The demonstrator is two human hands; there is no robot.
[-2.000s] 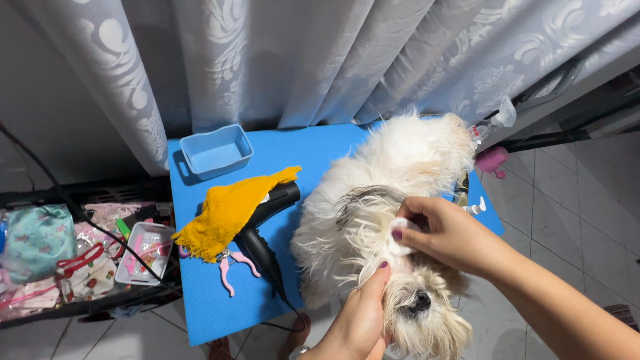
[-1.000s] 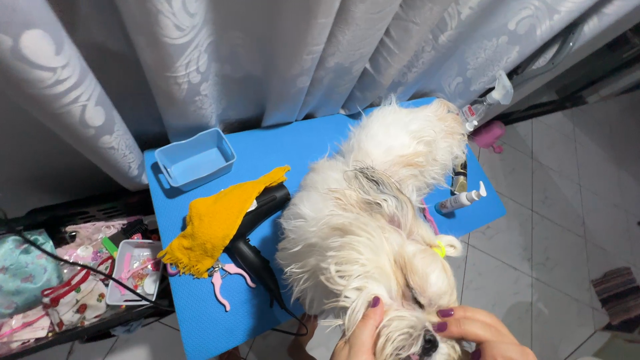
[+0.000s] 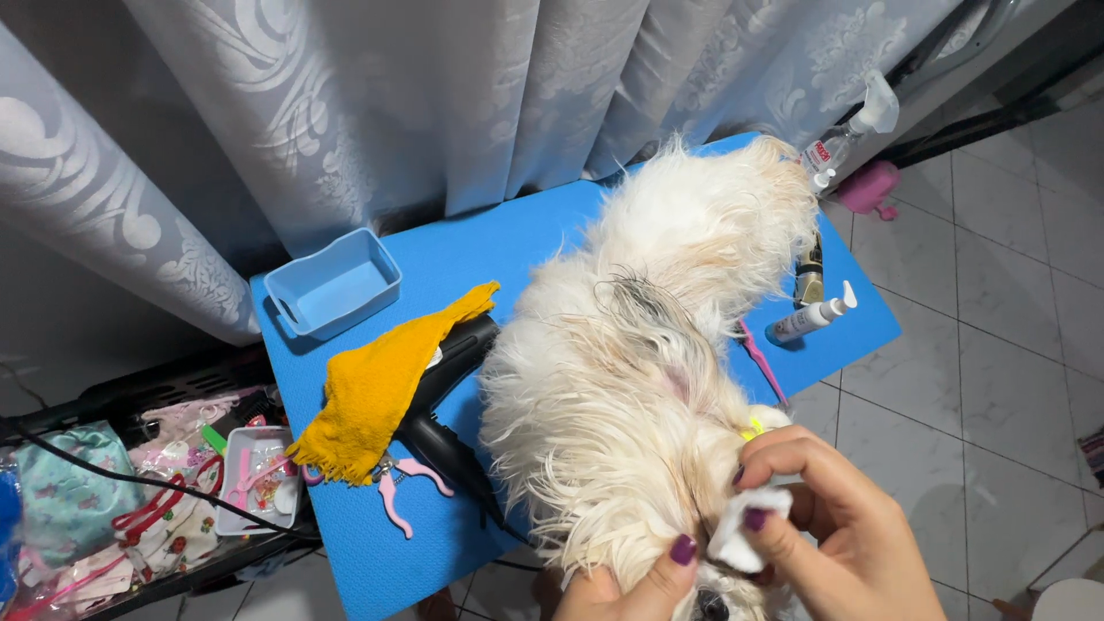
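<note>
A long-haired white dog (image 3: 604, 371) with a grey patch on its back is on a blue-topped table (image 3: 552, 211), its head toward me. My right hand (image 3: 837, 526) pinches a white cotton pad (image 3: 746, 528) against the dog's face beside the eye area. With thumb and fingers, my left hand (image 3: 634, 591) holds the fur at the other side of the face, near the dark nose (image 3: 712, 604). A yellow band (image 3: 755, 429) shows in the fur by my right hand. The eyes are mostly hidden.
Left of the dog lie a black hair dryer (image 3: 444, 440), yellow cloth (image 3: 371, 397), pink-handled clippers (image 3: 401, 492) and a blue basket (image 3: 332, 285). Right are a pump bottle (image 3: 811, 319), spray bottle (image 3: 849, 129), pink tool (image 3: 763, 362) and hair trimmer (image 3: 809, 274). A packed rack (image 3: 172, 492) stands lower left.
The white pad, mostly hidden one second ago, now shows plainly in my right hand at the dog's face. The dog's head has shifted since two seconds ago. The camera view has moved.
</note>
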